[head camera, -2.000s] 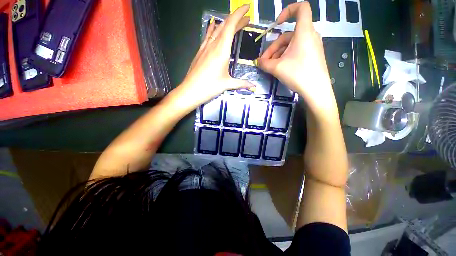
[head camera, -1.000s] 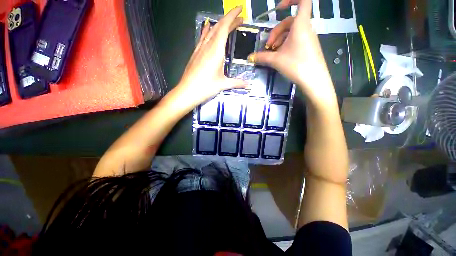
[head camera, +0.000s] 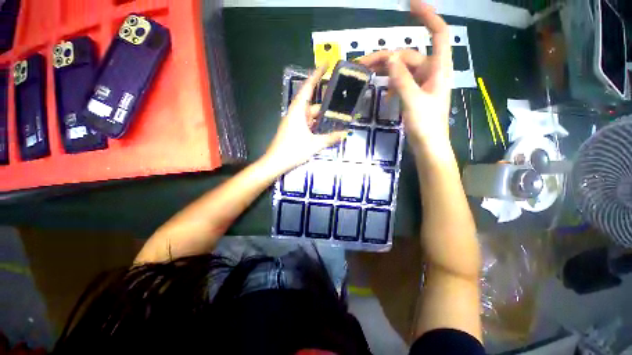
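Observation:
My left hand (head camera: 299, 132) holds a small dark grey keypad phone (head camera: 346, 93), tilted, above the upper part of the lens tray. Pale yellowish adhesive strips show above and below its black screen area. My right hand (head camera: 424, 87) is raised just right of the phone, thumb and fingers bent; whether it pinches anything is too blurred to tell. The clear lens tray (head camera: 277, 197) lies below both hands. Its lower rows hold dark-bordered screen lenses (head camera: 319, 220). My left hand and the phone hide part of its upper rows.
A white die-cut sheet (head camera: 463, 78) with a yellow end lies behind the tray. Yellow tweezers or sticks (head camera: 491, 111), a dispenser (head camera: 528, 183) on white wipes and a fan (head camera: 606, 182) are at right. A red-orange foam tray (head camera: 181, 139) with purple phones (head camera: 129, 76) is at left.
My left hand has lifted the phone off the tray area and tilted it. My right hand has moved off the phone to its right. The view has shifted, showing more of the sheet and foam tray.

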